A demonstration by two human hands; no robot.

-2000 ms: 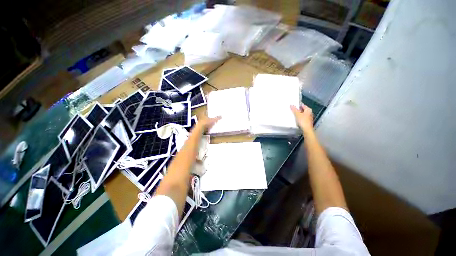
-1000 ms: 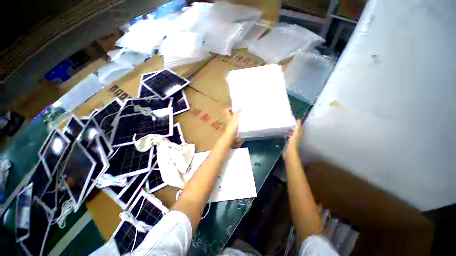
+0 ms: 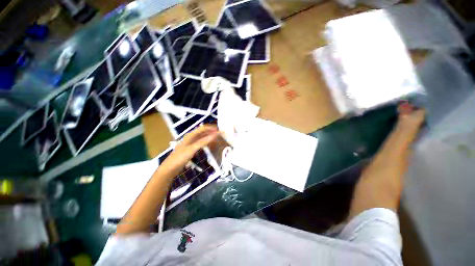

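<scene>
A stack of white bubble-bagged packs (image 3: pixel 372 60) lies at the right end of the brown cardboard. My right hand (image 3: pixel 409 117) is at the stack's near right corner; its fingers are partly hidden, so its grip is unclear. My left hand (image 3: pixel 200 140) is over the near solar panels, beside a crumpled off-white cloth (image 3: pixel 234 110); its fingers are blurred and I cannot tell if they touch anything. A plain white panel back or sheet (image 3: pixel 281 150) lies right of the cloth, with a white cable (image 3: pixel 227 165) at its left edge.
Many dark solar panels (image 3: pixel 211 62) lie in an overlapping pile on the green bench (image 3: pixel 359 136) and cardboard (image 3: pixel 297 67). A white sheet stack (image 3: pixel 125 189) lies at near left. Clear bottles (image 3: pixel 67 208) stand far left. Bubble bags (image 3: pixel 442 78) lie right. A pale wall or surface rises at right.
The two packs side by side were gathered into one stack. My left hand has left the stack and moved left to the panels. The view has turned left and down.
</scene>
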